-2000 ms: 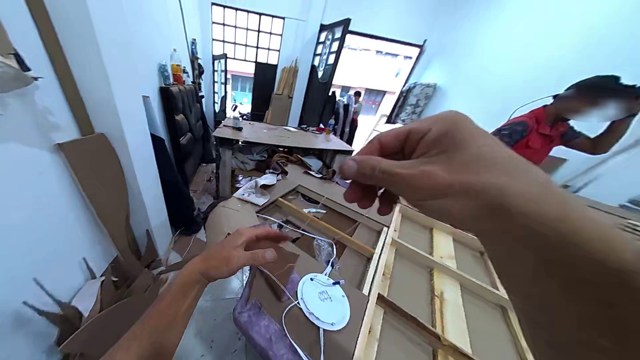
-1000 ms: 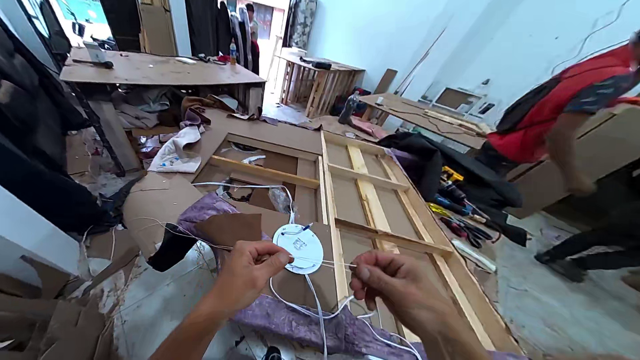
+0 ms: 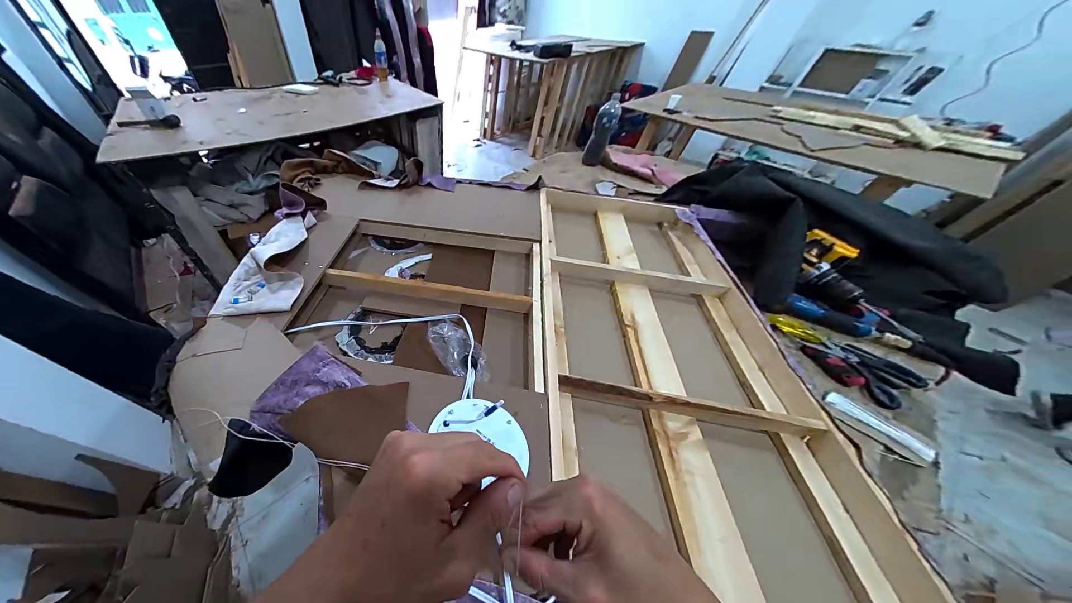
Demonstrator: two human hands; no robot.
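Note:
My left hand (image 3: 444,511) and my right hand (image 3: 599,544) are close together at the bottom centre, both pinching a thin pale strand (image 3: 519,528) that runs between the fingertips. Just beyond them lies a round white disc (image 3: 494,431), partly hidden by my fingers, with a short blue-tipped lead on it. A white cable (image 3: 394,320) runs from the disc across an opening in the wooden frame. More white cable passes below my fingers. Another thin wire (image 3: 276,437) trails off to the left.
A slatted wooden frame (image 3: 662,377) backed with brown board spans the centre. Purple fabric (image 3: 306,389) and a white cloth (image 3: 266,272) lie left. Pliers (image 3: 871,368), a yellow drill (image 3: 829,251) and black fabric (image 3: 879,226) lie right. Tables (image 3: 276,126) stand behind, near a dark bottle (image 3: 601,134).
My two hands have come closer together, with the strand between them. The person in red, at the right before, is out of view.

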